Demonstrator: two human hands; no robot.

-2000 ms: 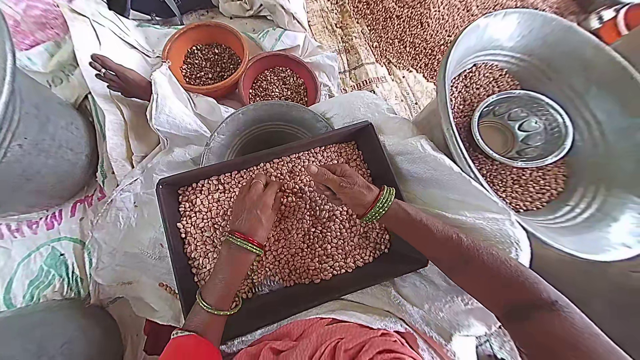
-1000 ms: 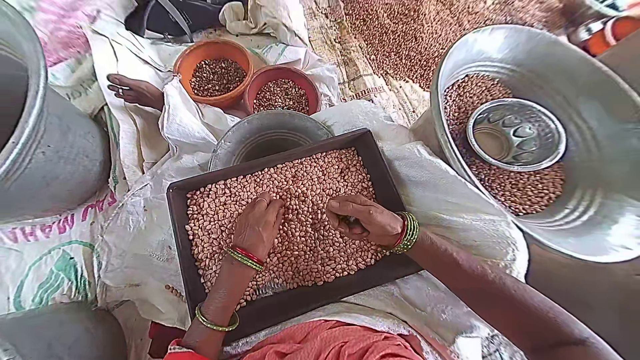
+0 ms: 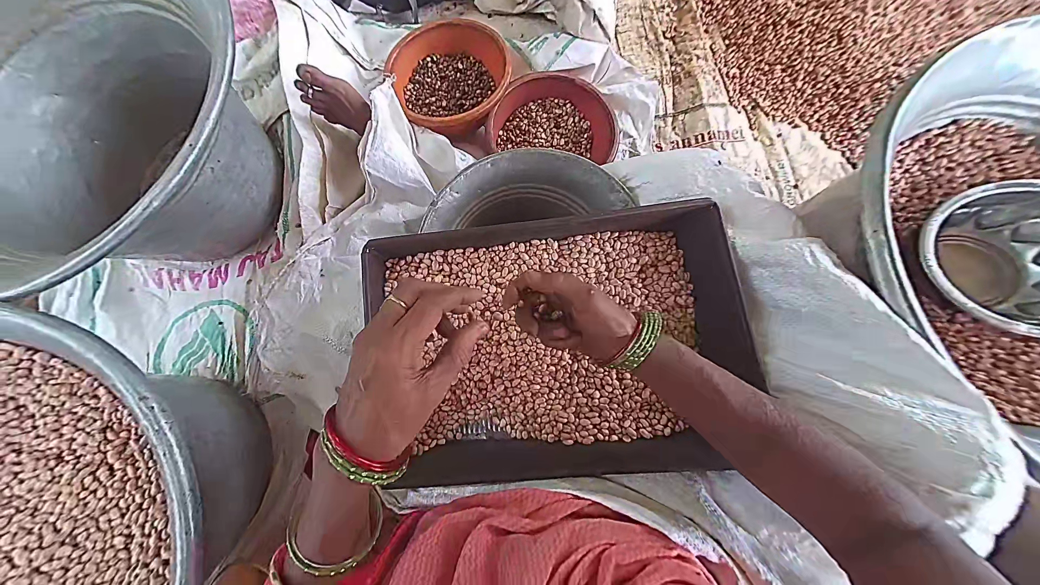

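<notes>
A dark rectangular tray (image 3: pixel 561 470) filled with pinkish-brown beans or nuts (image 3: pixel 561 390) lies before me, above my lap. Over its left part is my left hand (image 3: pixel 410 357), thumb and fingers apart, with nothing visible between them. My right hand (image 3: pixel 573 317) is curled near the tray's middle and holds several dark beans in its palm and fingers. Just beyond the tray's far edge shows the rim of a metal pot (image 3: pixel 528 175), partly hidden by the tray.
An orange bowl (image 3: pixel 448 122) and a reddish bowl (image 3: pixel 613 122) of darker beans sit beyond the pot. A foot (image 3: pixel 333 97) rests left of them. Metal vessels stand at left (image 3: pixel 215 179), lower left (image 3: pixel 175 455) and right (image 3: pixel 881 203); the right one holds beans and a metal bowl (image 3: pixel 942 219).
My left hand has lifted from the beans, its fingers spread. My right hand has turned, showing dark beans in the palm. The view has shifted, and the lower-left vessel now shows its contents.
</notes>
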